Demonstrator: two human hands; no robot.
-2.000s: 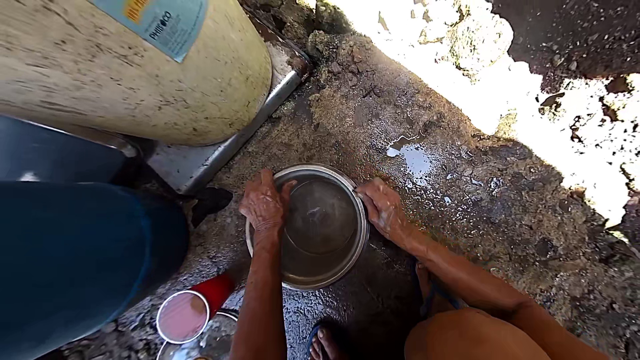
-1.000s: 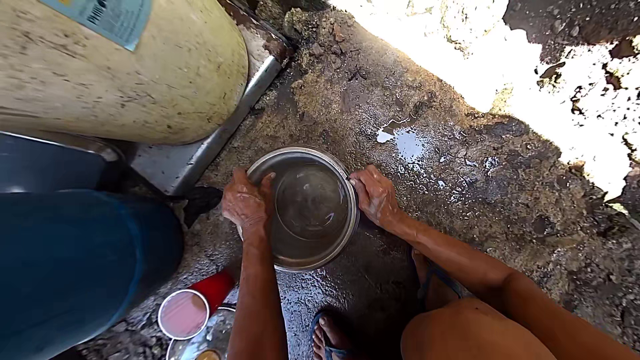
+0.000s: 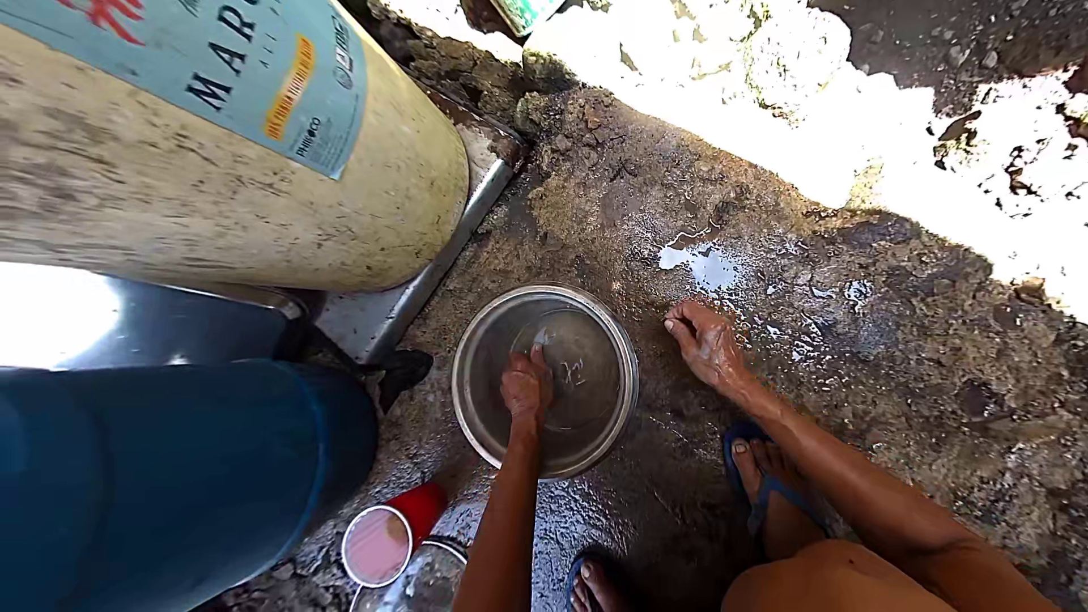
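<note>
A round metal basin (image 3: 608,408) with cloudy water stands on the wet ground between the drum and my feet. My left hand (image 3: 527,382) is inside the basin, its fingers partly hidden at the water; a small pale thing shows at the fingertips, and I cannot tell whether it is held. To the right of the basin, apart from its rim, my right hand (image 3: 704,340) hangs over the wet ground with curled fingers; whether anything is between them is unclear.
A large yellowish container (image 3: 365,212) with a blue label rests on a metal-edged stand (image 3: 459,246). The blue drum (image 3: 170,484) is at the lower left. Near it stand a red cup (image 3: 421,510) and another round container (image 3: 429,582). Bright rocks lie at the upper right.
Both hands have left the basin's rim. The left hand has moved into the basin, and the right hand has moved away to the right.
</note>
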